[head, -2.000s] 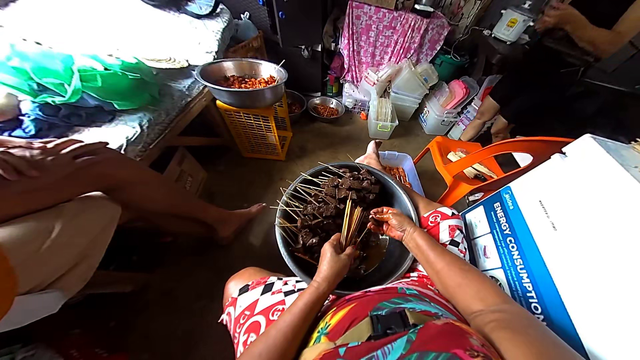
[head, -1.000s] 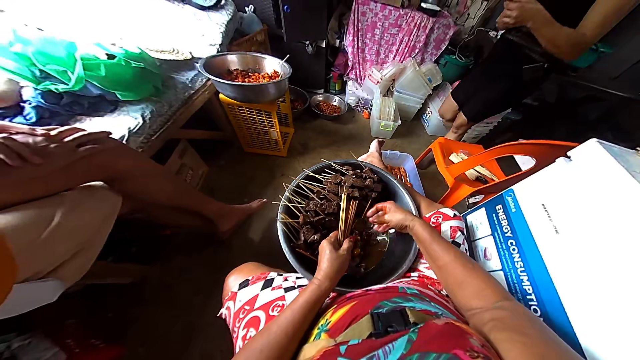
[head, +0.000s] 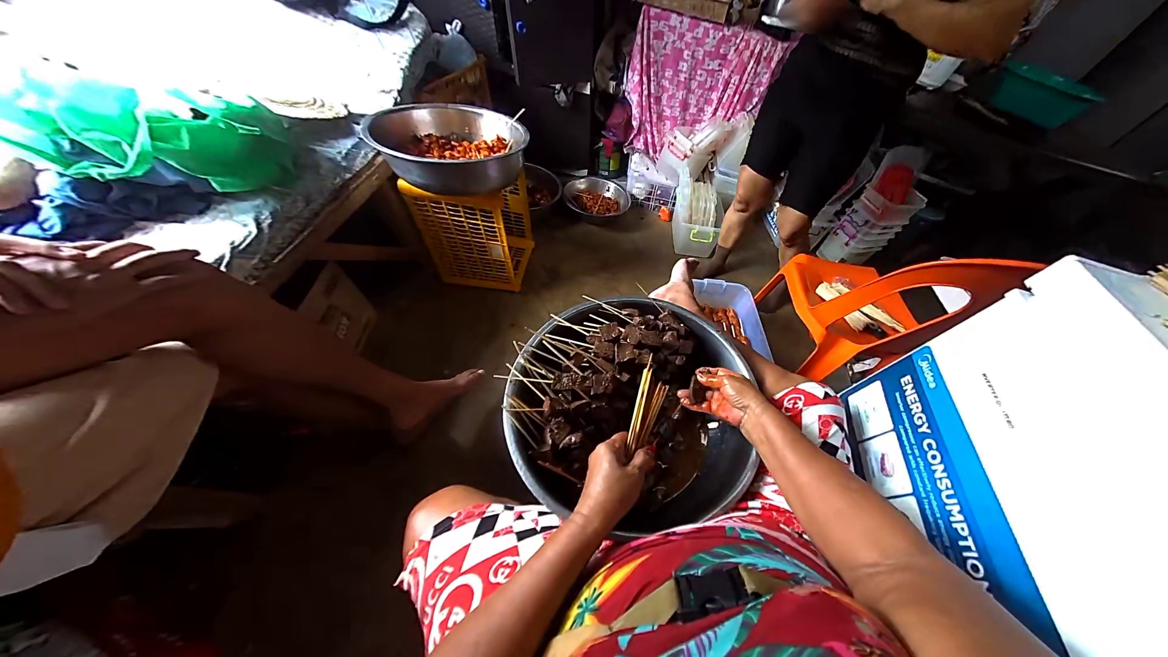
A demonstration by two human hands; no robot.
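Observation:
A large round metal basin (head: pixel 526 467) rests at my lap, holding many dark cubes threaded on thin wooden skewers (head: pixel 584 383), their bare ends pointing to the left over the rim. My left hand (head: pixel 616 479) grips an upright bundle of bare wooden skewers (head: pixel 647 406) above the basin's middle. My right hand (head: pixel 725 399), stained reddish, is just right of the bundle, with a dark cube (head: pixel 699 391) between thumb and fingers. Loose dark pieces and brown liquid (head: pixel 684 470) lie in the lower right of the basin.
A metal bowl of reddish food (head: pixel 447 169) stands on a yellow crate (head: pixel 465 237). An orange plastic chair (head: pixel 817 315) and a white freezer-like box (head: pixel 1086 401) are at right. One person sits at left; another stands behind. A plastic tub (head: pixel 753 319) lies beyond the basin.
The person at the back right has moved left and now stands by the plastic containers. My right hand has shifted slightly away from the skewer bundle; my left hand still holds it.

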